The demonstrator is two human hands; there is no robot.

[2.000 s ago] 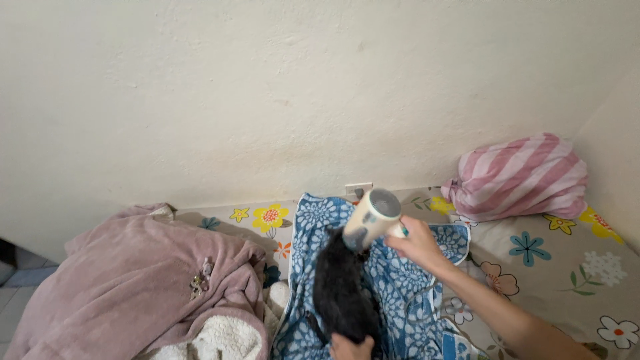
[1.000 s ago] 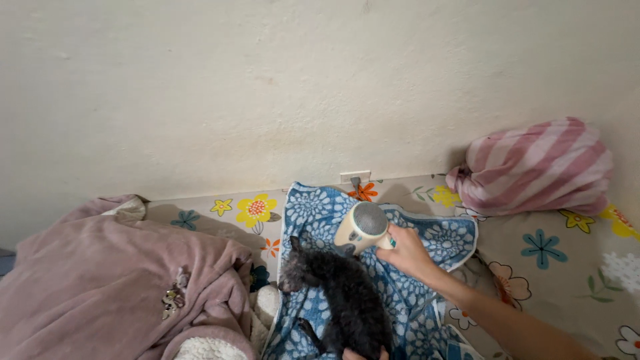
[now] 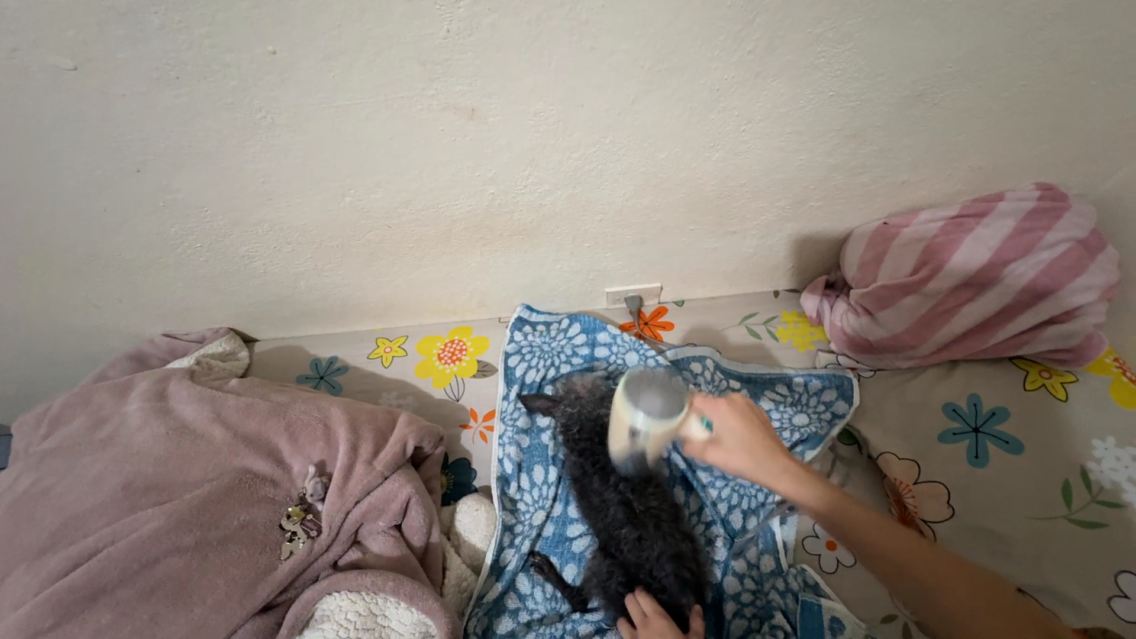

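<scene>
A small black curly-haired animal (image 3: 630,524), which looks like a puppy, lies on a blue flowered towel (image 3: 532,497). Its head points toward the wall and one leg sticks out to the left. My right hand (image 3: 737,435) grips the handle of a cream hair dryer (image 3: 652,413) with a grey round rear. The dryer is slightly blurred and its nozzle points down at the animal's upper back. At the bottom edge, my left hand (image 3: 657,619) rests on the animal's hindquarters, fingers spread over the fur; part of this hand is out of view.
A pink fleece blanket (image 3: 204,479) with keys and a small charm (image 3: 302,515) lies at left on a flowered bed sheet (image 3: 923,417). A striped pink bundle (image 3: 976,275) stands at right by the wall. A grey plug sits in a wall socket (image 3: 621,295).
The dryer in my right hand has moved from near the animal's head to over its upper back. The animal's head, turned left one second ago, now points toward the wall.
</scene>
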